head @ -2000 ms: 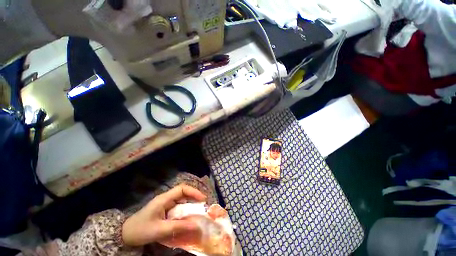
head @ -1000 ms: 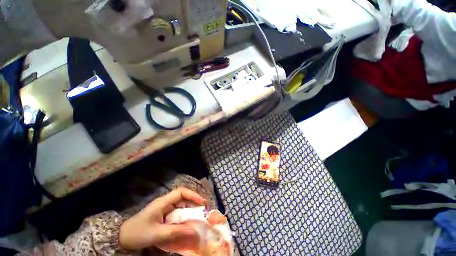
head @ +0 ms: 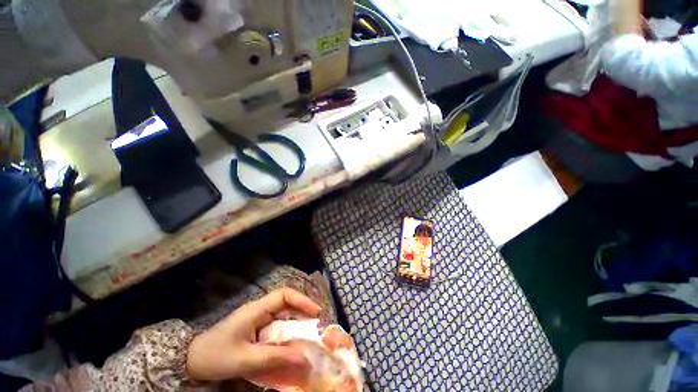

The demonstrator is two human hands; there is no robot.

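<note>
My left hand (head: pixel 249 341) comes in from the lower left in a floral sleeve. It holds a piece of pink-orange citrus (head: pixel 295 331), likely pomelo, low over my lap near the bottom edge. The thumb lies across the fruit and the fingers curl behind it. White pith and thin translucent membrane show at its right end. The fruit's lower part is cut off by the picture's edge. My right hand cannot be made out; only a blurred, pale shape shows at the fruit's right end.
A patterned seat (head: pixel 459 329) bears a lit smartphone (head: pixel 415 251). The sewing machine table (head: pixel 115 264) holds green-handled scissors (head: pixel 268 166), a dark phone (head: pixel 177 200) and dark red snips (head: pixel 331 102). A pouch (head: pixel 490 126) hangs at its edge. A person's white sleeve (head: pixel 650 73) is upper right.
My left hand and the fruit stay nearly in place. The view has shifted slightly. The phone picture on the seat differs, and the neighbouring person's arm has moved, now showing a bare forearm.
</note>
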